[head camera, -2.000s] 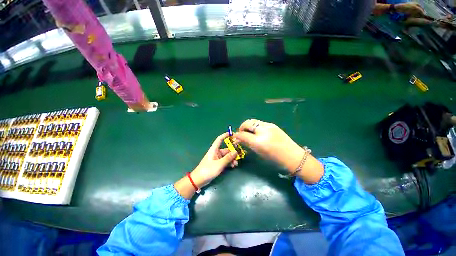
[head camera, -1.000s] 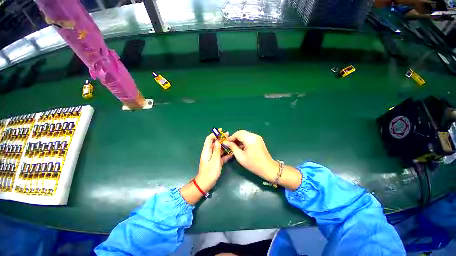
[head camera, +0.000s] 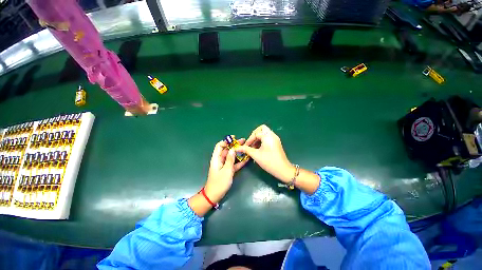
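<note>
A yellow unit (head camera: 240, 155) with a dark-blue and silver end piece is held above the green surface in front of me. My left hand (head camera: 221, 170) grips it from the left, its end piece pointing up and away. My right hand (head camera: 268, 153) has thumb and forefinger together at the unit's right side, touching or very near it. The fingers hide much of the unit, and I cannot tell if the right fingertips pinch a part of it.
White parts tray (head camera: 78, 158) with rows of yellow-and-dark units at left. Pink-wrapped post (head camera: 108, 71) behind it. Single yellow units (head camera: 157, 84) lie farther back on the green surface (head camera: 158, 142). Black boxy device (head camera: 436, 132) at right. Dark flat pieces (head camera: 209, 46) line the far side. A person's hand shows top right.
The unit in my hands has turned and shifted left since the first frame. My right hand has come down beside it, its wrist now farther left. The loose units and dark pieces have shifted left in view.
</note>
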